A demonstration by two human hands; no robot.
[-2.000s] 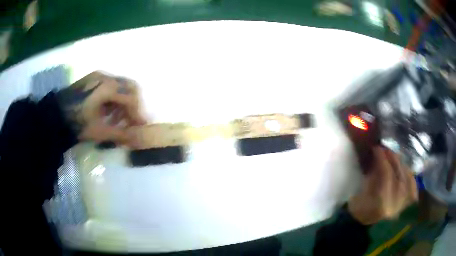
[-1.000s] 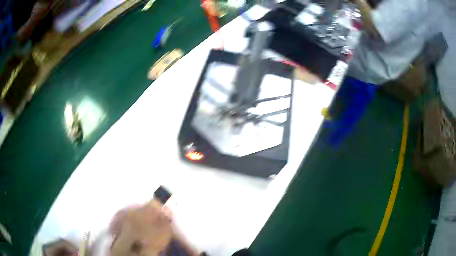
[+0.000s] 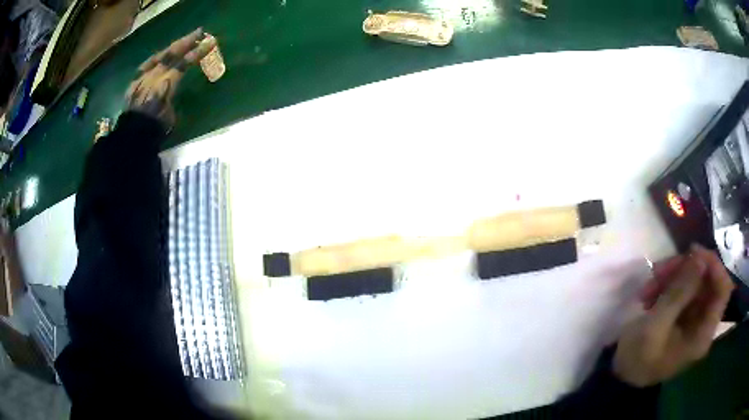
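Observation:
My left hand (image 3: 164, 78) reaches over the green belt at the upper left. Its fingertips are at the upper end of a tan product body (image 3: 213, 62); I cannot tell whether they grip it. My right hand (image 3: 669, 308) is at the lower right with fingertips drawn together, below the machine's red light. A tiny pale glint shows at the fingertips; whether they hold a small piece is unclear. The tan locating jig (image 3: 526, 228) lies on the white bench between the hands, with black pads (image 3: 350, 284) along its near edge and black blocks at its ends.
A ribbed silver-blue sheet or tray (image 3: 201, 271) lies beside my left sleeve. The black bench machine (image 3: 694, 197) stands at the right edge. Another tan body (image 3: 408, 28) and smaller pieces lie on the green belt (image 3: 304, 61). Pale tape-like material borders the ribbed sheet.
The view has swung back from the machine to the jig. Compared with two seconds ago, my left hand has moved from the jig's left end out over the belt. My right hand remains near the machine.

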